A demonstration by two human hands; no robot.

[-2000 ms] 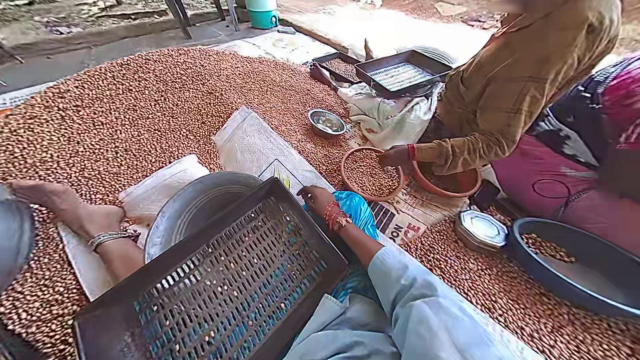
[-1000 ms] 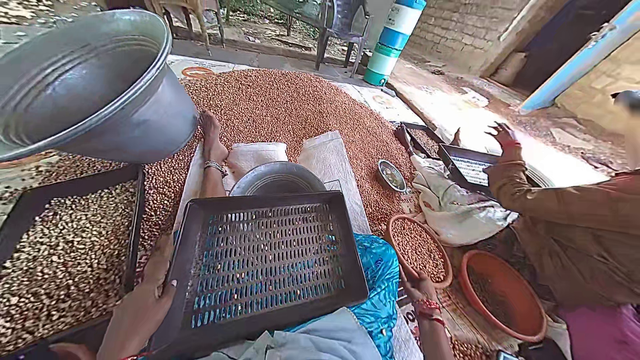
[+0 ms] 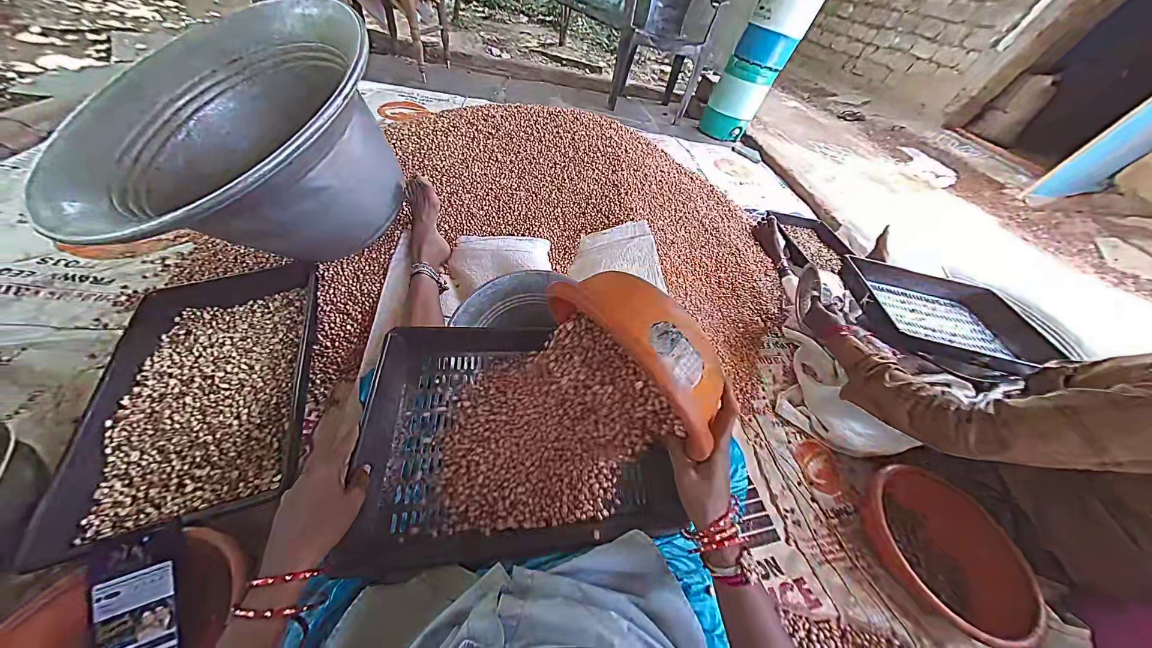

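Note:
Tipped on its side, an orange plastic bowl is held by its rim in my right hand. Brown nuts or seeds pour from it onto a black slotted tray across my lap. My left hand grips the tray's left edge. Beyond the tray, partly hidden by it and the bowl, sits a round metal basin. A large heap of the same brown nuts or seeds spreads around my foot. At the left, a black tray holds paler ones.
A large metal pot stands tilted at upper left. A phone lies at lower left. To the right, a co-worker's arm reaches near another slotted tray; a terracotta-coloured bowl is below. A chair stands behind the heap.
My right hand has lifted the filled bowl from the tray's right side and tipped it over the tray. The slotted tray's surface, bare before, is now largely covered. The co-worker's raised hand has lowered.

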